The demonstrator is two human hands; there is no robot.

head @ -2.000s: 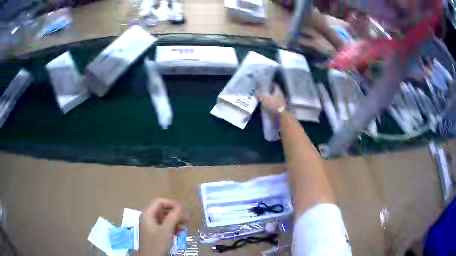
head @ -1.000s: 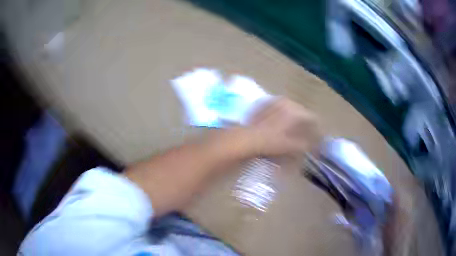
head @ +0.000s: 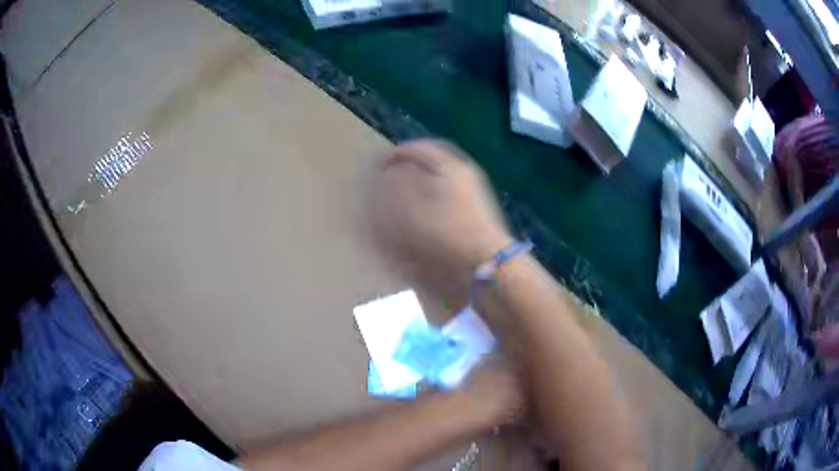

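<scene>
White folded papers point(head: 390, 324) and light blue cards point(head: 425, 351) lie in a small pile on the brown bench point(head: 248, 239). My right hand point(head: 428, 207), with a band at the wrist, is blurred above the bench, beyond the pile and near the belt edge. Its fingers look curled, and whether it holds anything cannot be told. My left forearm comes in from the lower left, and my left hand point(head: 501, 397) is beside the papers, partly hidden behind my right forearm. Its fingers cannot be made out.
The green belt point(head: 442, 78) runs diagonally beyond the bench. White boxes point(head: 539, 83), a thin wrapped stick point(head: 670, 230) and several wrapped pieces lie on it. Grey metal uprights point(head: 791, 405) stand at the right. Shiny tape point(head: 120, 164) is on the bench. Bluish bagged material point(head: 60, 368) shows at lower left.
The view has swung about and is sharper than one second ago. My right hand now reaches over the bench beyond the papers. My left hand has moved nearer the bottom of the picture, behind my right forearm.
</scene>
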